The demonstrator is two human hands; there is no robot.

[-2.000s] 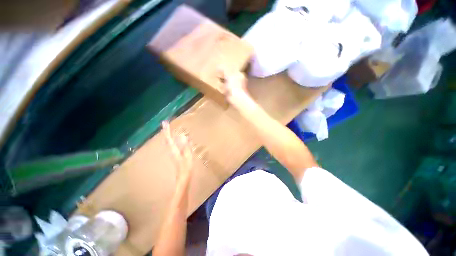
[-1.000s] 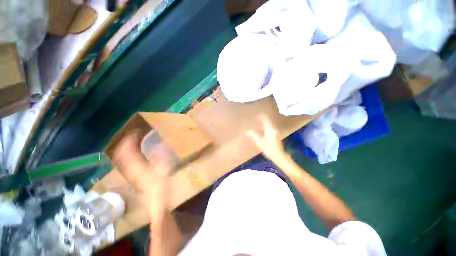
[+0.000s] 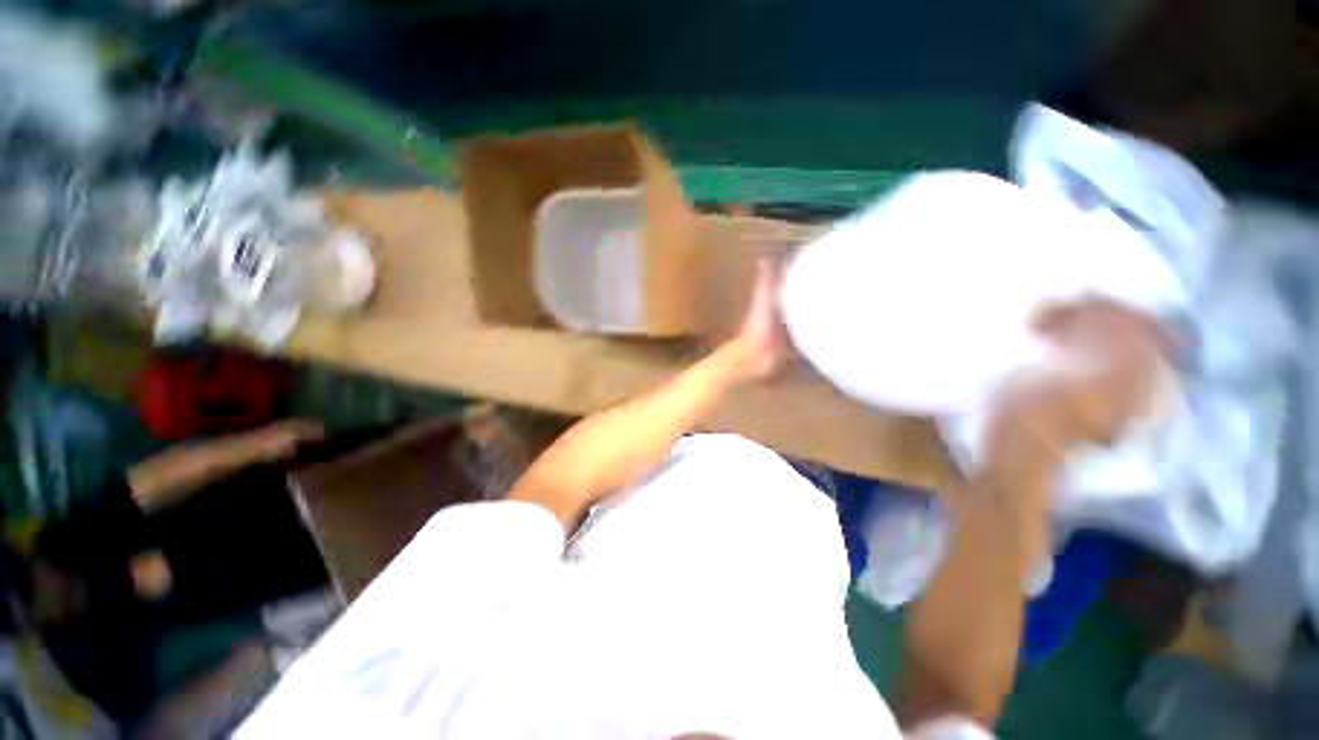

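A large white foam-wrapped item (image 3: 926,289) is over the right part of the cardboard-covered bench. My left hand (image 3: 762,325) is at its left edge, fingers pointing up; its grip is unclear. My right hand (image 3: 1099,379), blurred, is shut on the foam at its lower right. An open brown carton (image 3: 506,239) lies left of my left hand with its opening towards me. A whitish, partly see-through piece (image 3: 590,257) is inside it.
A clear jar (image 3: 347,269) with ragged clear or white wrap (image 3: 246,260) lies at the bench's left end. A red crate (image 3: 210,390), a large carton (image 3: 383,506) and another person's forearm (image 3: 224,460) are lower left. A blue bin (image 3: 1078,586) with white wrapped parts (image 3: 904,549) is lower right.
The view has turned. My left hand has left the carton and is now beside the foam-wrapped item. My right hand has moved from the bench onto the foam. The carton's opening now shows its contents.
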